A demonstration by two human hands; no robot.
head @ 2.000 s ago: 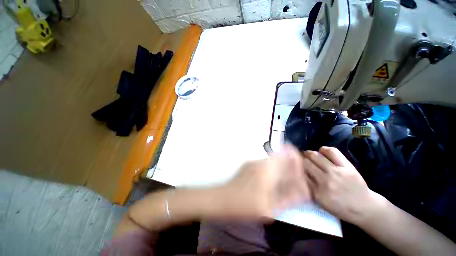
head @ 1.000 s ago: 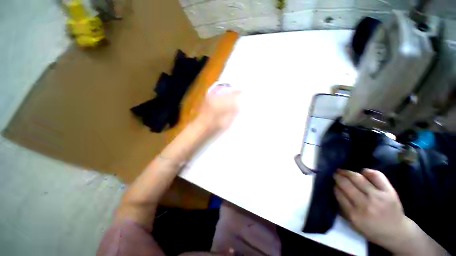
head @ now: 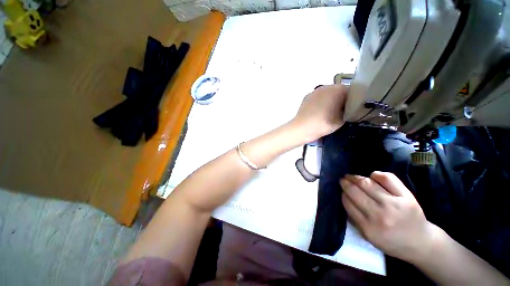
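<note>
A flat matt black band (head: 331,206) runs from under the machine head (head: 391,61) toward the table's front edge. Shiny black garment cloth (head: 470,184) lies right of it. My right hand (head: 386,215) has its curled fingertips on the band's right edge, holding it down. My left hand (head: 324,109) is at the left side of the head, over the needle plate; its fingertips are hidden behind the head. The presser foot and needle cannot be made out.
A white ring (head: 205,89) lies on the white table (head: 268,61). A black bundle of strips (head: 142,92) lies on brown cardboard (head: 61,111) with an orange-taped edge. A ribbed brassy knob (head: 423,158) and blue disc (head: 445,134) sit below the head.
My left hand went from near my right hand out to the white ring, then back right and up to the machine head. The ring remains on the table. The band's front end now shows.
</note>
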